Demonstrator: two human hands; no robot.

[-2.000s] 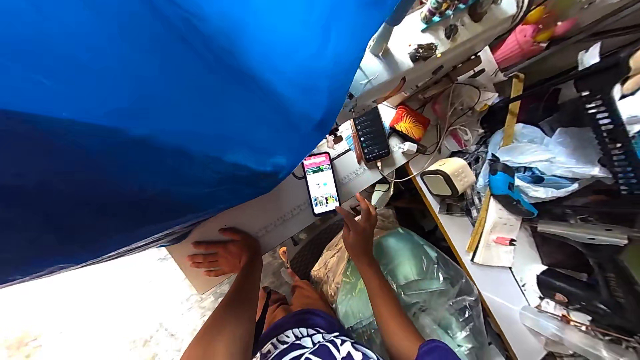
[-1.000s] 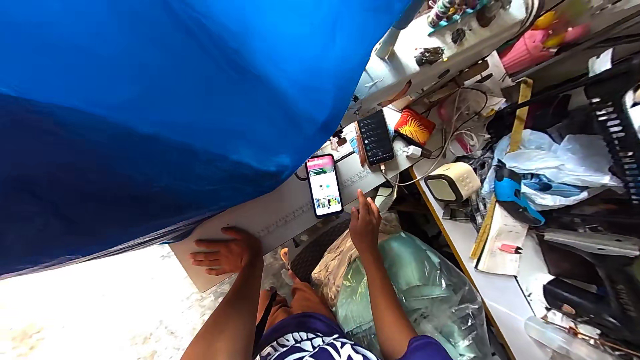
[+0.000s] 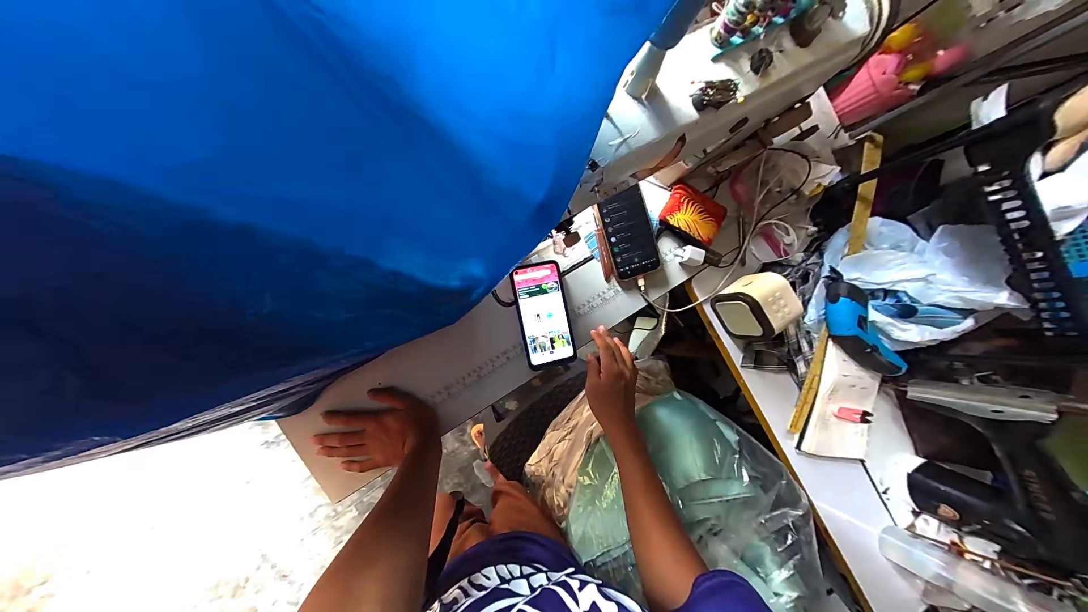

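Observation:
My left hand [image 3: 374, 431] lies flat with fingers apart on the near end of a white table [image 3: 467, 361] with a ruler scale printed on it. My right hand [image 3: 610, 374], empty, hovers just beyond the table's edge, right of a lit smartphone [image 3: 545, 314] with a pink and white screen. That phone lies face up on the table, touched by neither hand. A second phone [image 3: 629, 232] with a dark screen lies above it, a white charging cable [image 3: 643, 289] plugged into its lower end. A large blue sheet [image 3: 340, 153] covers part of the table.
A clear plastic bag of green cloth [image 3: 697, 450] stands below my right hand. At right, a side counter [image 3: 837, 493] holds a cream speaker [image 3: 756, 306], a yellow measuring stick [image 3: 865, 191], a blue-black device [image 3: 858, 327] and plastic bags. A red patterned pouch [image 3: 693, 214] sits beside the dark phone.
My right hand was nearer the phone's lower corner two seconds ago; it has shifted a little to the right, away from it. My left hand has stayed in place.

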